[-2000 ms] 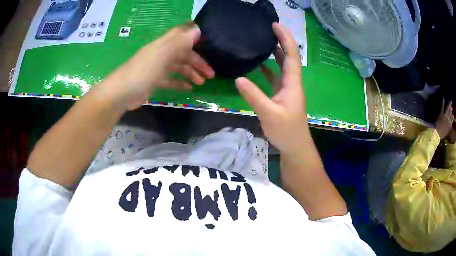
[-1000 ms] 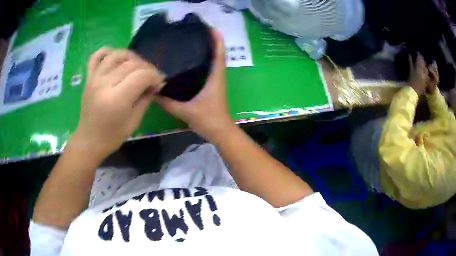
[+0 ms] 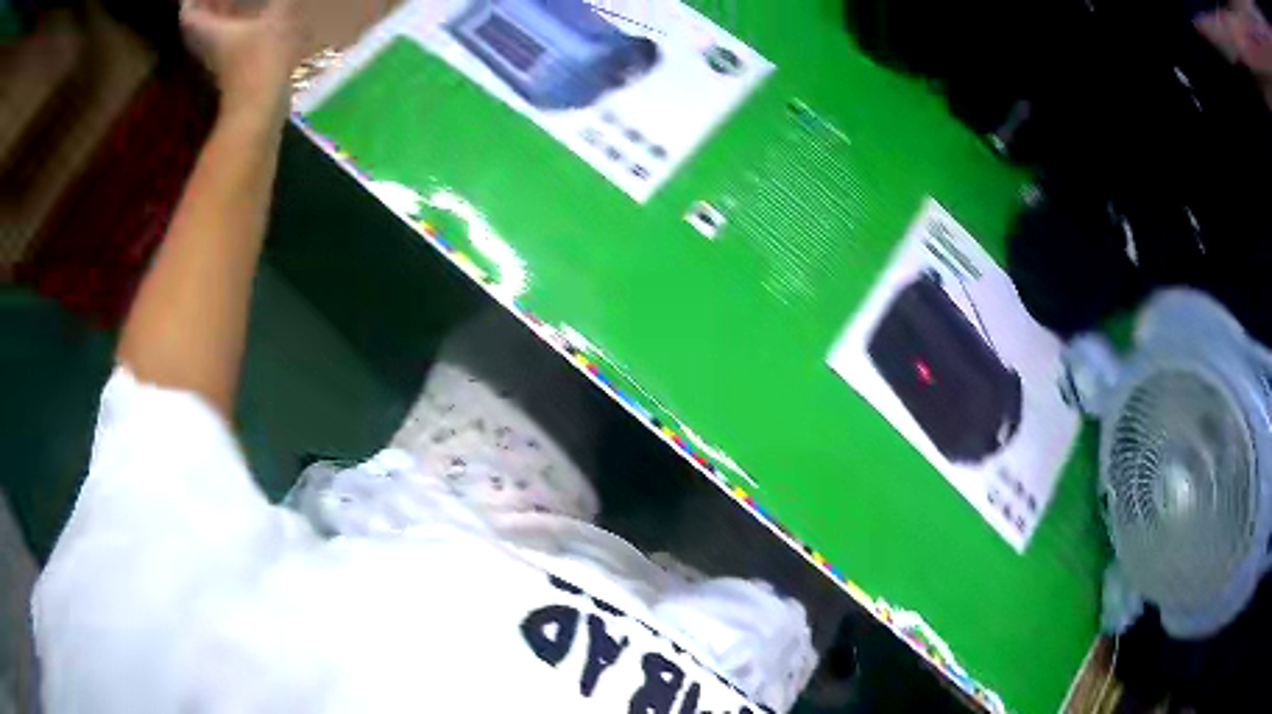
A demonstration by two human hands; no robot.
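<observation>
My left hand (image 3: 248, 45) is at the top left, partly cut off by the picture's top edge, near the brown table's left end. It is small and blurred, and I cannot tell whether it holds anything. My right hand is out of the picture. The black drum-shaped speaker body is not visible in a hand. The glossy green printed carton sheet (image 3: 614, 279) lies on the table in front of me, with a pictured blue-grey radio and a pictured black speaker.
A dark mass of black items (image 3: 1088, 154), with small pale strands, lies beyond the sheet at the upper right; single items are hard to separate. A pale blue-grey desk fan (image 3: 1183, 474) stands at the right. The sheet's near edge runs diagonally.
The view has swung left. My left hand has left the black speaker body and reached far left. My right hand, the speaker body and the person in yellow have gone out of view.
</observation>
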